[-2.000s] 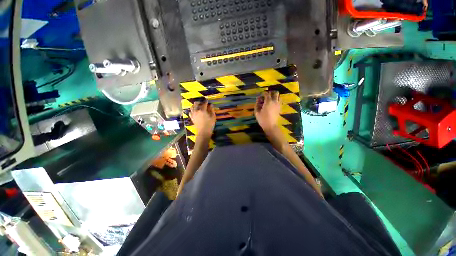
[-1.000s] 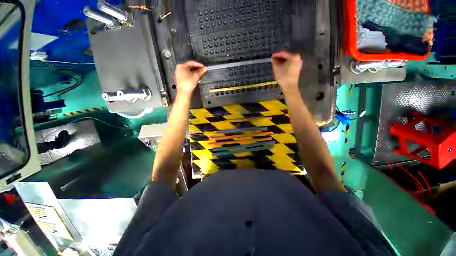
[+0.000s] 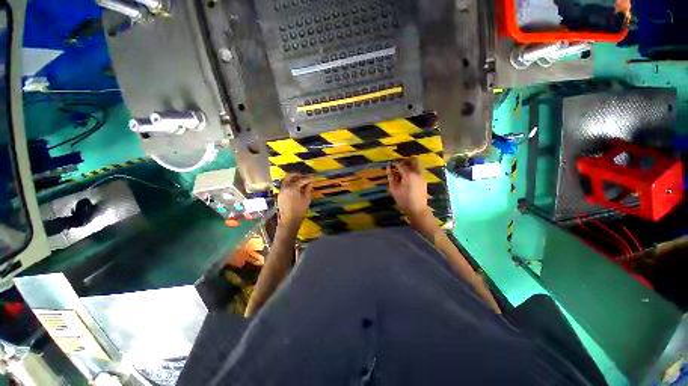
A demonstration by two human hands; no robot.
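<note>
The hazard-striped loading board lies at the front edge of the steel mould plate. Orange strips and dark or grey strips lie across it. My left hand is at the strips' left ends and my right hand at their right ends, both bare, with fingers bent down. Whether the fingertips grip a strip cannot be made out. On the mould, a yellow strip lies over the lowest row of cavities, and a pale grey strip lies above it, slightly tilted.
A red-orange basket with moulded pieces is at the upper right. Metal handles flank the mould on the left and right. A control box is left of the board. A red stand sits at the right on a metal surface.
A second ago both hands held the pale grey strip stretched over the mould. It now lies on the cavities, and both hands are back at the board. The camera view has also shifted.
</note>
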